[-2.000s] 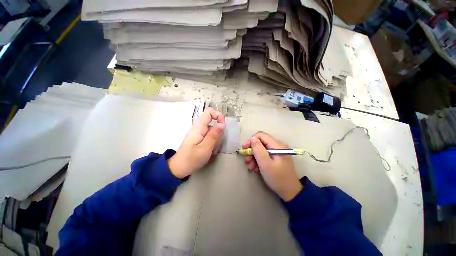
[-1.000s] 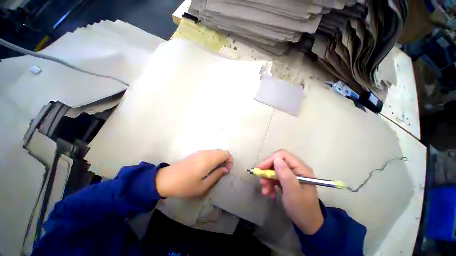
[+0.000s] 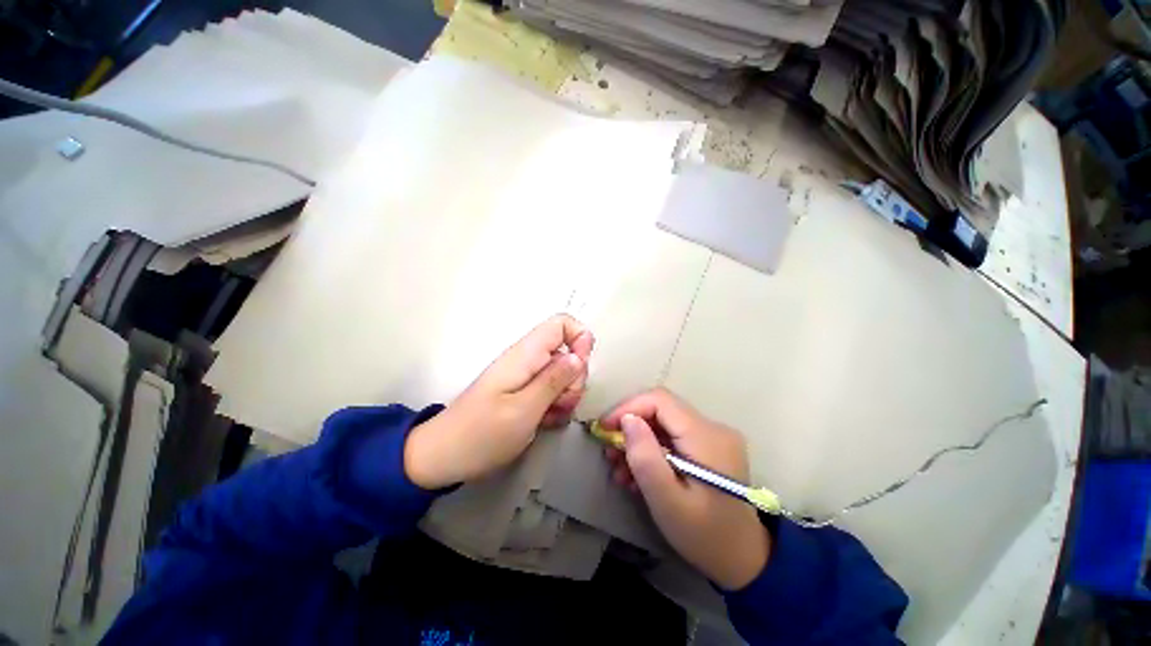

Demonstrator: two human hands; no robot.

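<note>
A large beige sewn cover panel lies in front of me, with a thin seam line right of its middle. A grey-beige flap lies at the seam's far end. My right hand holds a pen-like tool with a silver-white barrel and yellow wrapping at both ends; its dark tip points left at the panel's near edge. My left hand is just left of the tip, thumb and fingertips pinched together. A very fine thread seems to be in the pinch, too thin to be sure.
A wavy thin cord runs right from the tool. A tall panel stack stands at the back right, a blue-white and black device at its foot. A side pile lies left, crossed by a grey cable.
The view has turned and moved down to the near panel edge. Since one second ago, my left hand has risen slightly, and my right hand has brought the tool tip left, close to it.
</note>
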